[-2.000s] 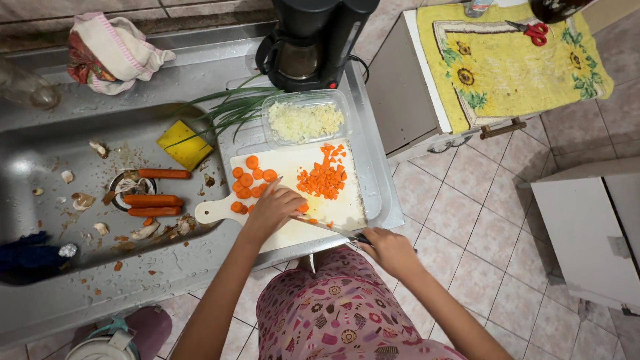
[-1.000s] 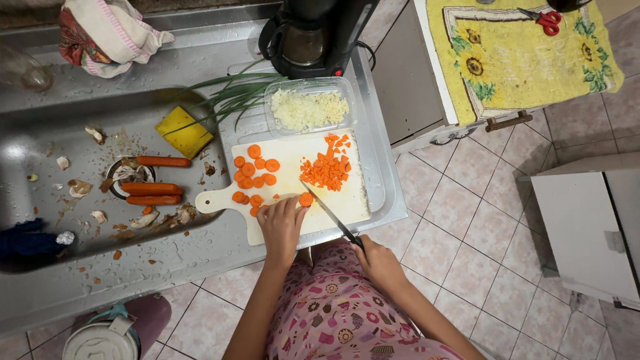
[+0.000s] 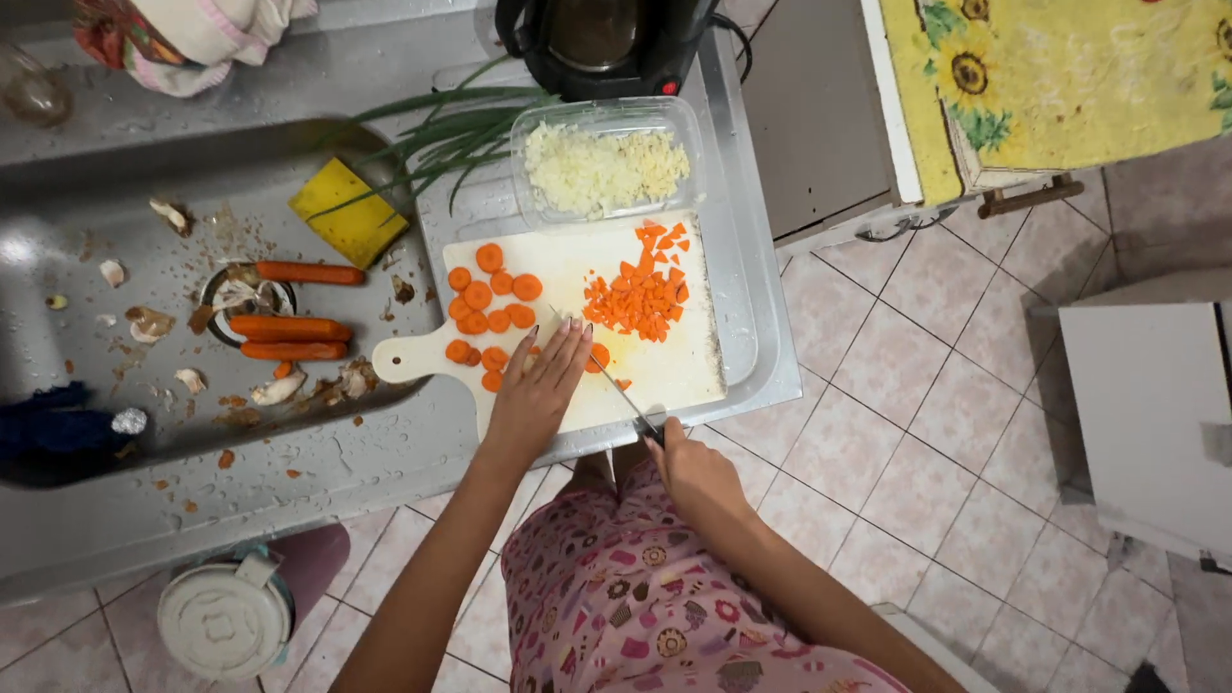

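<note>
A white cutting board (image 3: 539,252) lies on the steel drainboard. My right hand (image 3: 698,467) grips the black handle of a knife (image 3: 621,387), whose blade slants up and left across the board. My left hand (image 3: 539,390) lies with extended fingers over the blade's front part; whether it holds anything beneath is hidden. One carrot slice (image 3: 598,357) sits just right of my left fingertips, by the blade. Carrot rounds (image 3: 476,295) are spread on the board's left side, and a heap of diced carrot (image 3: 640,296) is at the upper right. Chopped onion (image 3: 602,168) fills a clear plastic container above the board.
Whole carrots (image 3: 294,329), scraps and a yellow sponge (image 3: 348,212) lie in the sink basin (image 3: 58,192). Green onion leaves (image 3: 452,120) reach over its edge. A black coffee maker (image 3: 616,82) stands behind the container. A lidded bucket (image 3: 224,616) is on the floor.
My left hand has moved from the board's lower edge up over the knife blade. The knife stays in my right hand.
</note>
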